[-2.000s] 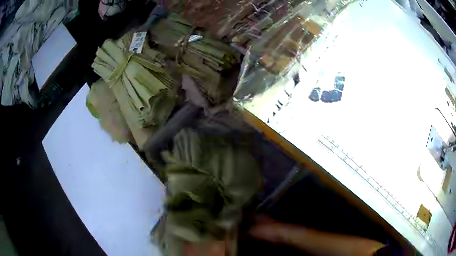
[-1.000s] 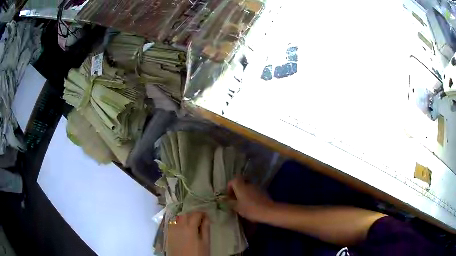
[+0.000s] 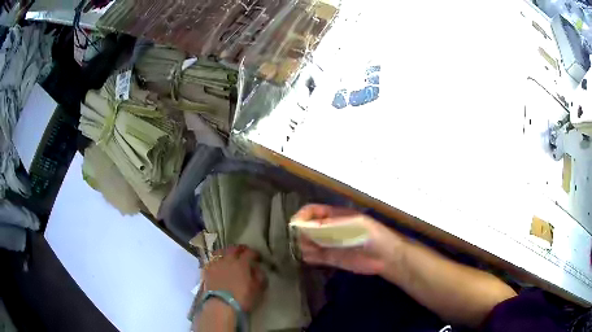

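A thick khaki-green bundle (image 3: 243,201) of folded cut pieces lies in front of me, below the table's left edge. No tie strip shows round its middle. My left hand (image 3: 235,275), with a bracelet at the wrist, presses and grips the bundle's left side, its fingers curled on the cloth. My right hand (image 3: 350,249) is just right of the bundle, above its edge. It is shut on a pale yellow-green strip (image 3: 334,235), blurred, that lies across the fingers.
The white sewing table (image 3: 415,130) fills the right side, with part of the machine (image 3: 581,107) at its edge. A tied bundle (image 3: 133,133) and another behind it lie at the left. A white board (image 3: 117,253) is at lower left. Plastic film (image 3: 266,84) covers the side table.
The tie strip seen round the bundle's middle no longer shows there. My right hand has lifted off the bundle with a pale strip in it. My left hand has moved slightly up the bundle.
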